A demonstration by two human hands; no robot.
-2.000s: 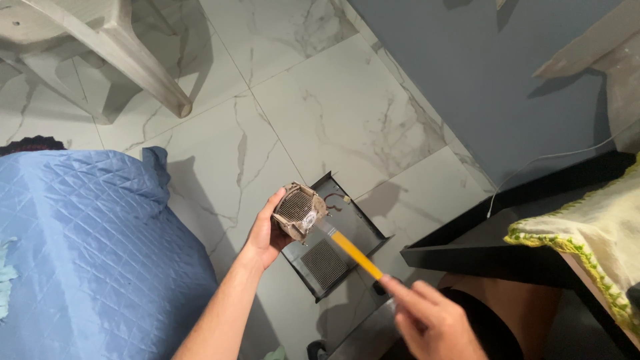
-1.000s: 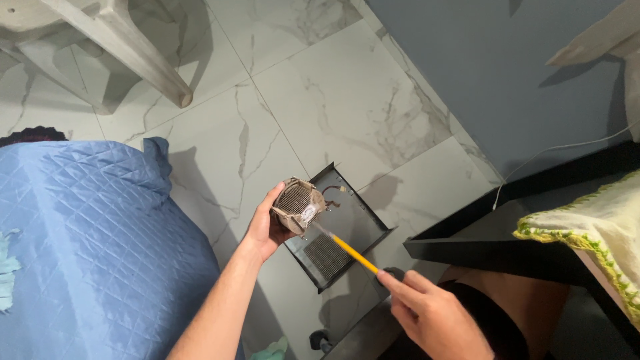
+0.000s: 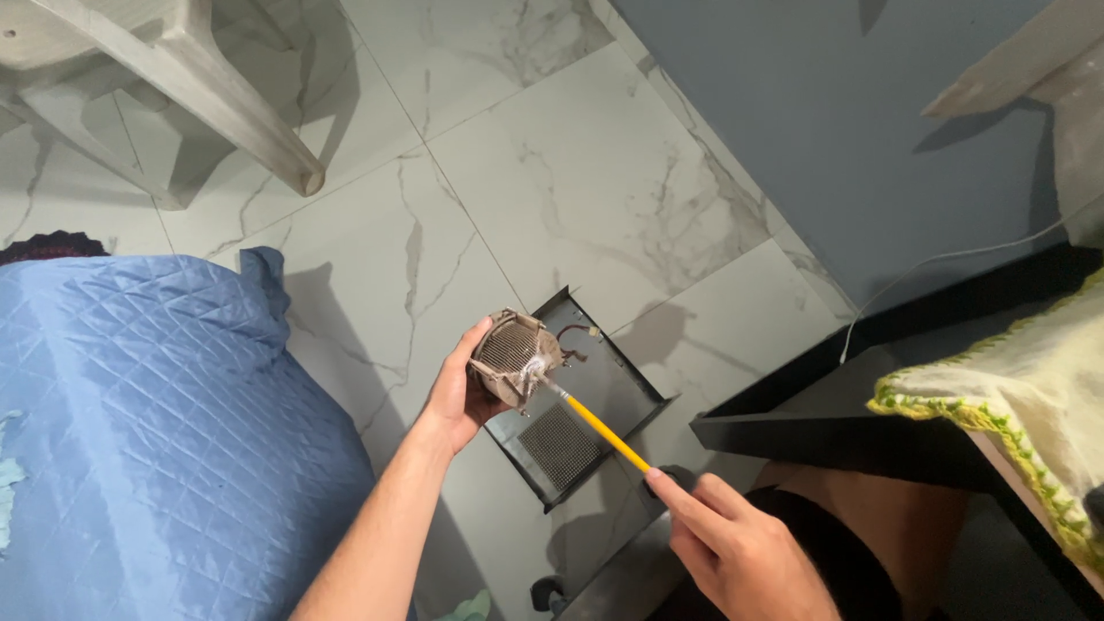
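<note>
My left hand point(image 3: 459, 388) grips a dusty CPU cooler point(image 3: 511, 349), a round finned heatsink with a fan frame and a dangling cable, its fins tilted toward the camera. Held by its yellow handle in my right hand point(image 3: 733, 535), a thin paintbrush point(image 3: 606, 431) has its tip against the cooler's dusty lower right side. Below both hands a dark metal computer side panel point(image 3: 617, 379) with a mesh vent lies on the floor. A short cable with a white connector point(image 3: 593, 331) shows over the panel near its upper edge.
A blue quilted cover point(image 3: 172, 414) fills the left side. Legs of a white plastic chair point(image 3: 250, 129) stand at upper left on the marble-look tiles point(image 3: 552, 190). To the right are a black furniture edge point(image 3: 776, 431), a cream cloth with crocheted trim point(image 3: 1018, 371) and a thin white cable point(image 3: 957, 255).
The brush's angle and its tip's place on the cooler have shifted slightly. The cooler is turned a little in my left hand. Both hands keep their hold.
</note>
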